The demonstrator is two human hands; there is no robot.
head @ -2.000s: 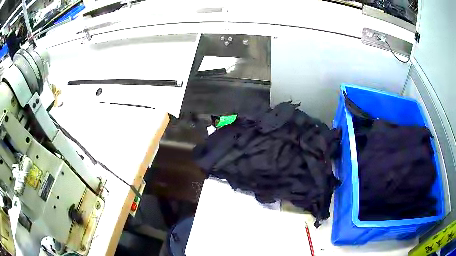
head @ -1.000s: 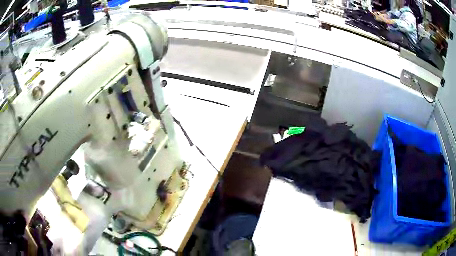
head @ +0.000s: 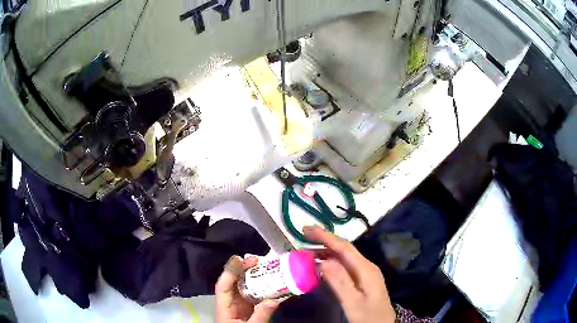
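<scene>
A small white bottle (head: pixel 269 277) with a bright pink cap lies sideways at the lower middle. My left hand (head: pixel 237 293) holds its white body. My right hand (head: pixel 354 281) is at the cap end, its fingers spread beside the pink cap; whether they touch it I cannot tell. Dark cloth pieces (head: pixel 190 258) lie under and left of the needle area of the cream-grey sewing machine (head: pixel 354 57). Green-handled scissors (head: pixel 316 205) lie by the machine base, just beyond my right hand.
A black knobbed attachment (head: pixel 120 135) is by the needle area. A round dark bin (head: pixel 417 221) with pale scraps stands below the table edge. A white side table (head: pixel 484 258) with dark cloth (head: pixel 538 202) and part of a blue crate (head: pixel 560 303) are at the right.
The view has swung left and down to the machine's needle area. Both hands and the bottle now show; none showed before. The crate has shifted to the right edge.
</scene>
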